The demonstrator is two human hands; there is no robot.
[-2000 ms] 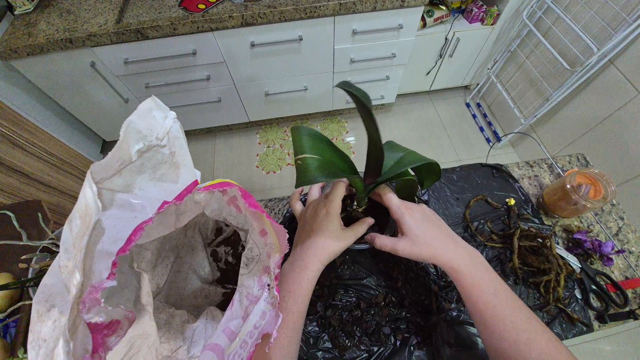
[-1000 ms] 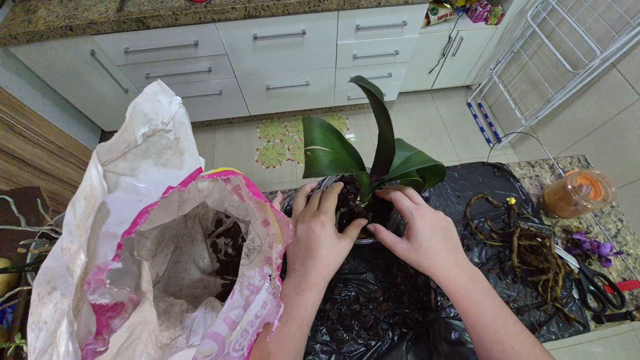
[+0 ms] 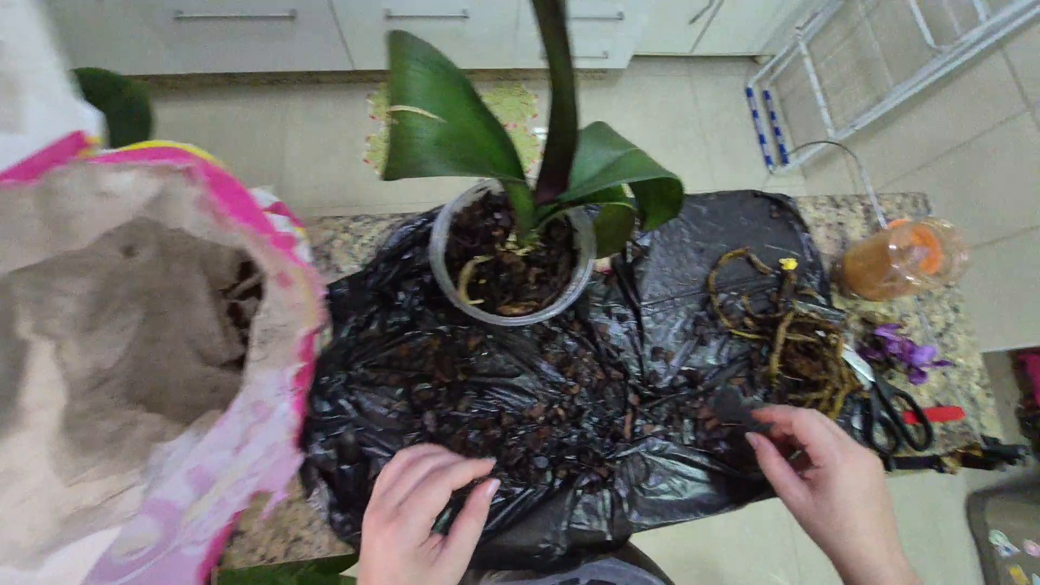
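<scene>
A leafy orchid plant [image 3: 532, 195] stands in a clear plastic pot [image 3: 440, 272] filled with bark chips, on a black plastic bag [image 3: 520, 357] strewn with loose chips. Nearer the camera, my left hand [image 3: 426, 512] hovers over the bag's front edge, thumb and fingers apart, with nothing in it. On the right, my right hand [image 3: 821, 479] pinches a small dark piece [image 3: 738, 408] between thumb and fingers; its kind is unclear. Cut, tangled roots [image 3: 804, 349] lie just beyond that hand, beside black-handled scissors [image 3: 890, 418].
A large open paper sack [image 3: 162, 341] with a pink edge fills the left. At right on the granite counter [image 3: 967, 325] are a clear container with orange contents [image 3: 902, 260], purple flowers [image 3: 906, 351] and a red object [image 3: 934, 414]. Part of a bin shows below the front edge.
Both hands have let go of the plant and pot and come toward the camera, the right one farther right. A dark piece is now in the right hand. The view has shifted closer and lower.
</scene>
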